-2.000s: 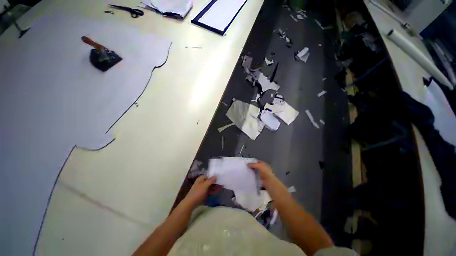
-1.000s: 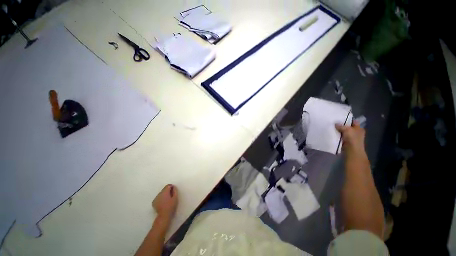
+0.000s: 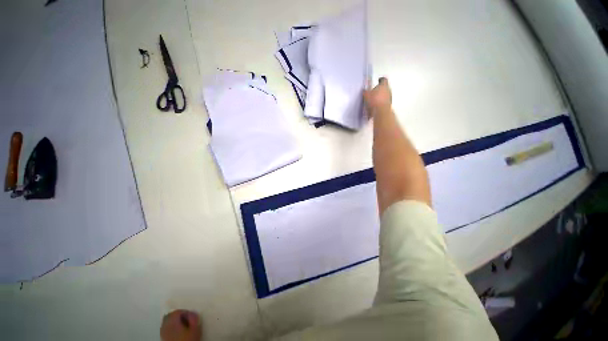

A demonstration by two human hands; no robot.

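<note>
My right hand [image 3: 379, 98] holds the right edge of a white paper-topped cut piece [image 3: 341, 66] at the upper middle, over other cut pieces [image 3: 293, 61] with dark edges. My left hand [image 3: 181, 326] is at the bottom edge, partly cut off, closed like a fist near the table; whether it holds anything small cannot be told. Another white cut piece [image 3: 250, 130] lies left of the held one.
Black scissors [image 3: 171, 83] and a small tool [image 3: 145, 58] lie on the table [image 3: 193, 260]. At left, a black iron weight [image 3: 41, 170] with an orange-brown handle sits on the paper marker [image 3: 67, 100]. A dark-framed white rectangle [image 3: 320, 233] lies nearer me.
The view has turned right along the table. My right hand has carried the white piece from over the floor to the other cut pieces on the table. My left hand stays low.
</note>
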